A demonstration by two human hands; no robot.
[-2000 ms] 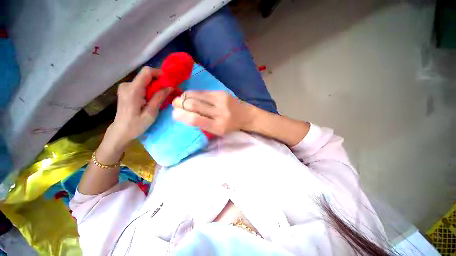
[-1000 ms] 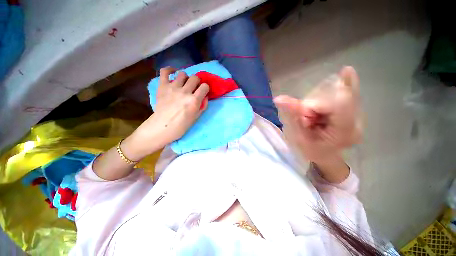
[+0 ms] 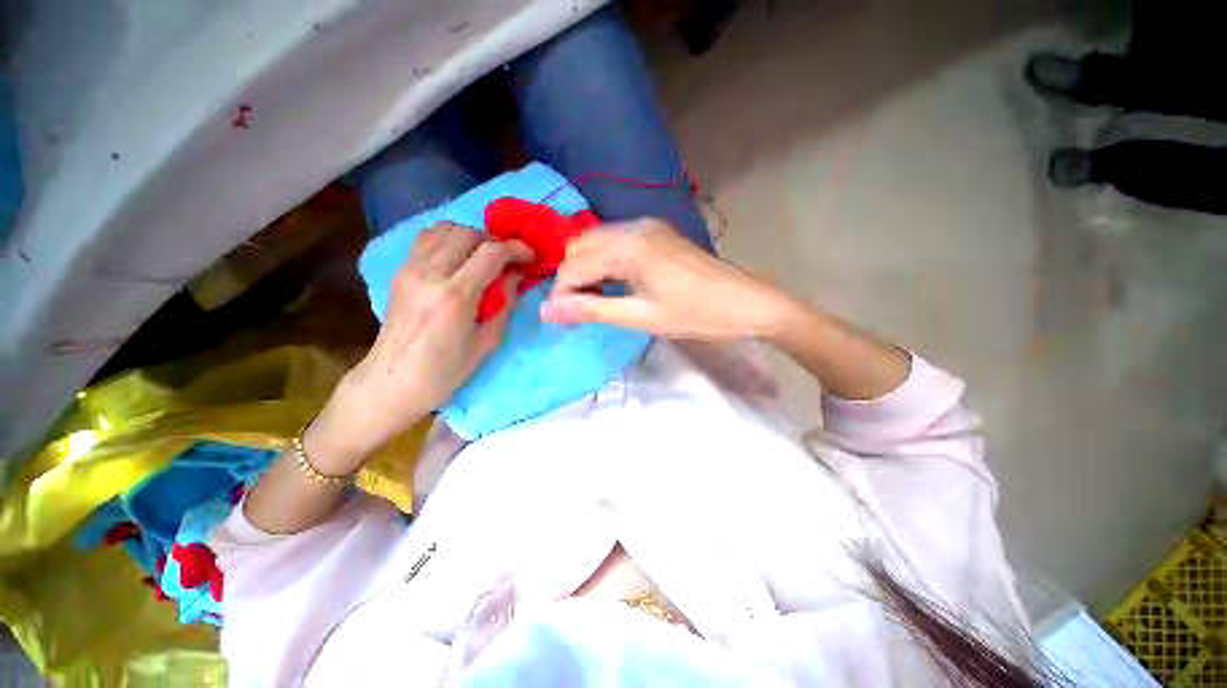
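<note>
The light-blue plush gift-box piece [image 3: 538, 374] lies on the lap over blue jeans. A red plush bow [image 3: 534, 231] sits on it, partly covered by fingers. My left hand [image 3: 444, 303] is on the bow's left side, its fingers gripping the bow against the piece. My right hand [image 3: 646, 280] is at the bow's right side, fingers bent, slightly blurred; no needle can be made out. Red sewing thread [image 3: 626, 179] trails from near the piece over the jeans.
The table with white cloth [image 3: 175, 148] is at upper left, with a red scrap [image 3: 244, 117] on it. A yellow bag [image 3: 67, 470] at lower left holds blue and red pieces. A yellow crate [image 3: 1177, 612] is at lower right. A person's dark-clothed legs [image 3: 1157, 168] show at upper right.
My right hand, out to the right with taut thread a second ago, is back at the bow. The thread now hangs slack over the jeans. The other person's legs have come into view.
</note>
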